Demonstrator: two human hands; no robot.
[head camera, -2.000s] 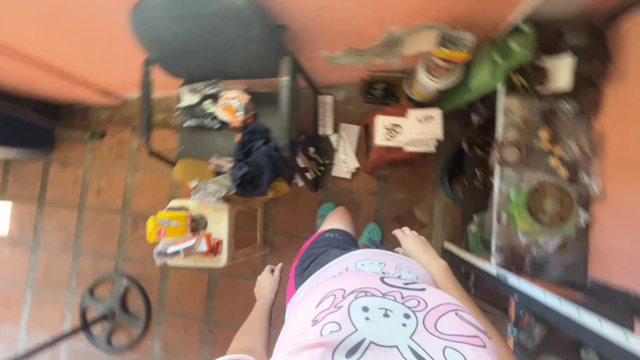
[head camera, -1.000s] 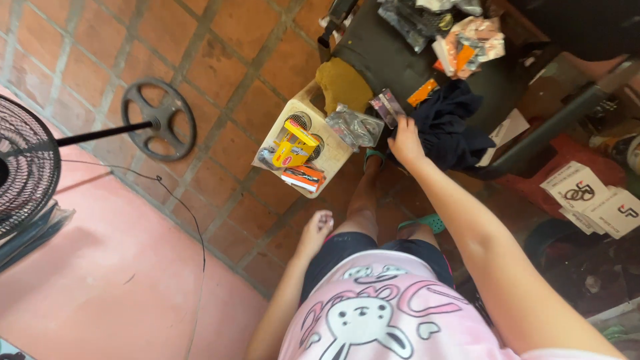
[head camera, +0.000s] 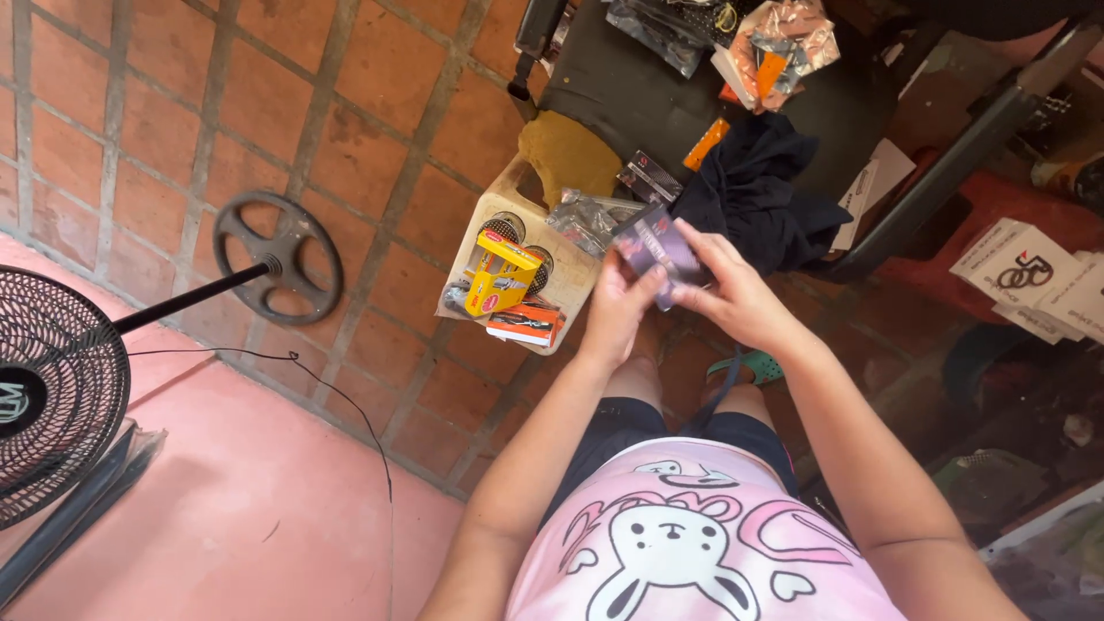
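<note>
Both my hands hold a small dark purple printed cardboard box (head camera: 657, 246) in front of my legs. My left hand (head camera: 623, 302) grips its lower left side, and my right hand (head camera: 729, 285) has its right side between thumb and fingers. Just beyond it, a similar dark box (head camera: 650, 178) lies at the chair's edge, beside a dark blue cloth (head camera: 750, 190) and an orange packet (head camera: 706, 144). To the left, a cream plastic stool (head camera: 565, 293) bears a yellow box (head camera: 502, 274), an orange and black box (head camera: 528, 322) and a clear plastic bag (head camera: 585, 221).
A black chair (head camera: 604, 95) with bagged parts (head camera: 780, 52) stands ahead. Mustard cloth (head camera: 565, 155) hangs between chair and stool. At left are a black fan (head camera: 56, 397) and its round base (head camera: 278, 258) on tiles. White printed cards (head camera: 1022, 267) lie on something red at right.
My right hand, which was reaching at the chair's edge, has come back toward my body. My left hand has risen from beside my leg, and both now hold the purple box.
</note>
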